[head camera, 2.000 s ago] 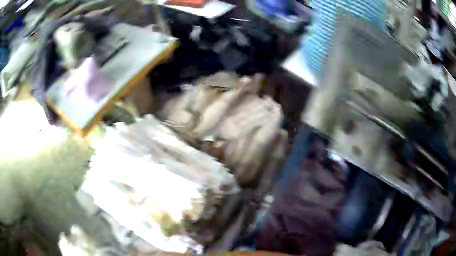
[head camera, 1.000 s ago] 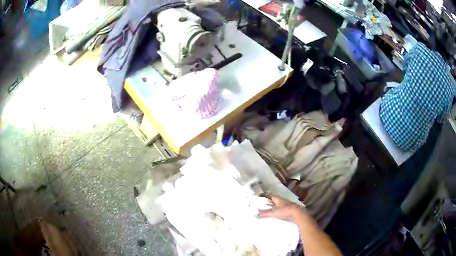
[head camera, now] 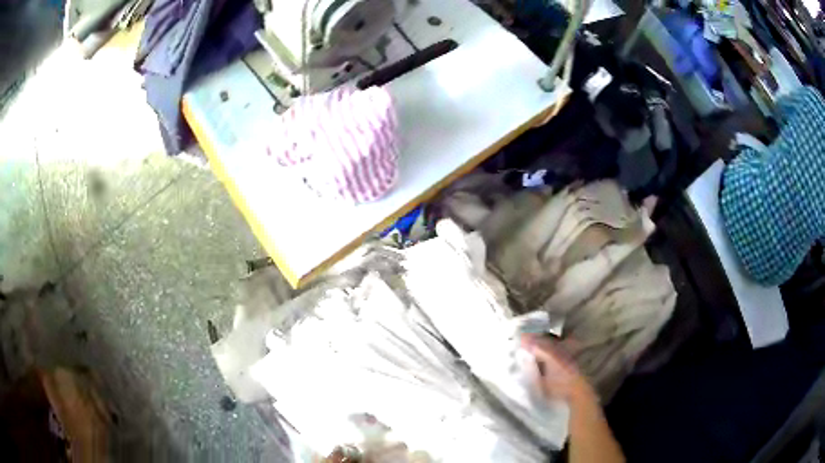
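A large loose stack of white cut pieces (head camera: 389, 362) lies in front of me at the lower middle, with folds and gaps between its layers. My right hand (head camera: 552, 366) is at the right edge of the stack, its fingers against the cloth. It is blurred, and I cannot tell whether the fingers grip a piece. My left hand is not clearly in view. A small brownish patch at the bottom edge, among the white pieces, is too unclear to name.
A sewing table (head camera: 452, 108) with a machine (head camera: 339, 36) and striped cloth (head camera: 362, 145) stands ahead. Taupe-beige cloth pieces (head camera: 579, 262) lie right of the white stack. A person in a checked shirt (head camera: 769, 199) is at the right. Grey floor (head camera: 136, 235) shows at left.
The view has moved closer to the sewing table and white stack. My right hand, absent two seconds ago, remains at the stack's right side. The white layers look more spread and folded.
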